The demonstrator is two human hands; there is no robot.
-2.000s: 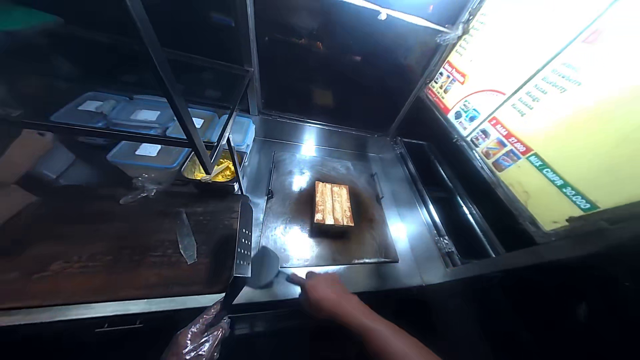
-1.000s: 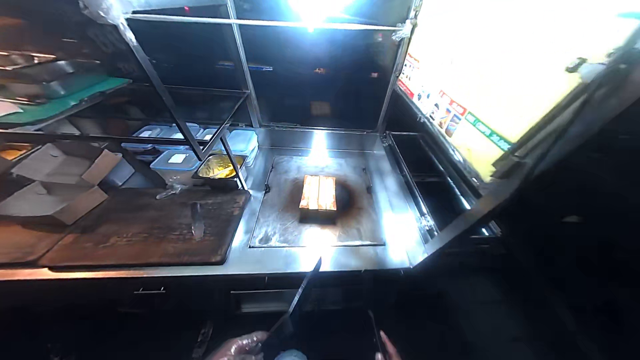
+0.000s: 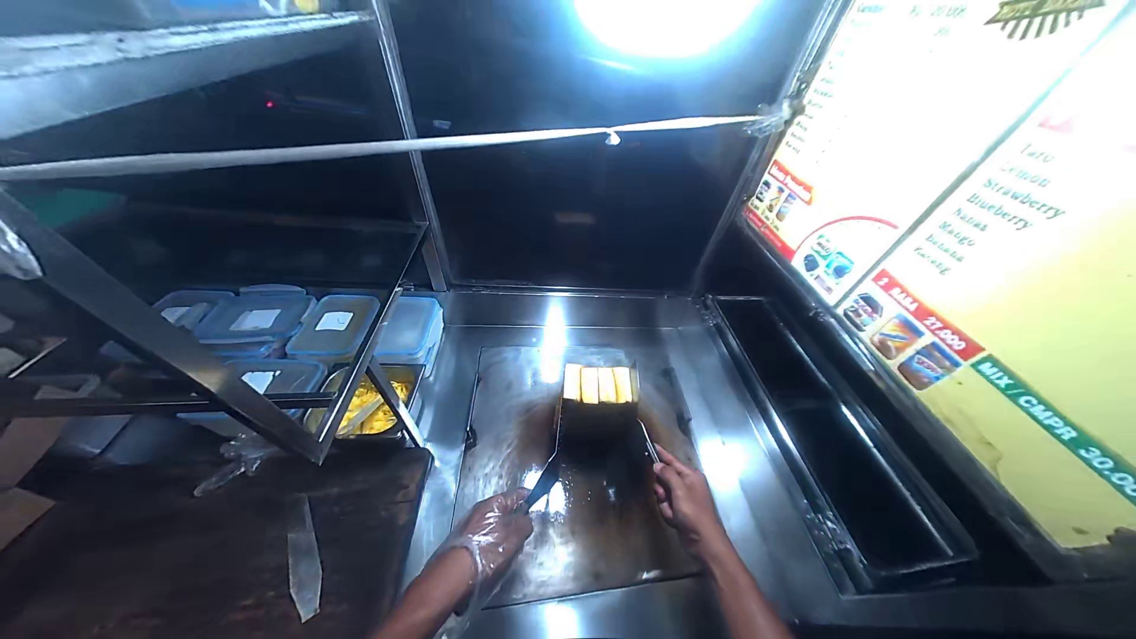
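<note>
A block of food cut into several pale yellow strips [image 3: 600, 384] is at the griddle [image 3: 524, 373], between the blades of two metal spatulas. My left hand [image 3: 495, 530], in a clear plastic glove, grips the dark handle of one spatula [image 3: 543, 482], whose blade runs along the block's left side. My bare right hand [image 3: 683, 493] holds the handle of the other spatula [image 3: 650, 439] at the block's right side. The block looks dark on its near face. Whether it is lifted off the griddle, I cannot tell.
On the left lie a dark wooden board [image 3: 204, 550] with a flat metal blade [image 3: 303, 559], lidded plastic boxes [image 3: 333, 326] and a metal tub of yellow food [image 3: 377, 404] behind a metal frame [image 3: 186, 346]. Right of the griddle are a dark recessed tray [image 3: 861, 479] and a lit menu board [image 3: 1021, 266].
Both hands have moved forward over the griddle. The spatulas, away from the block one second ago, are now at its two sides. The view has tilted and come closer.
</note>
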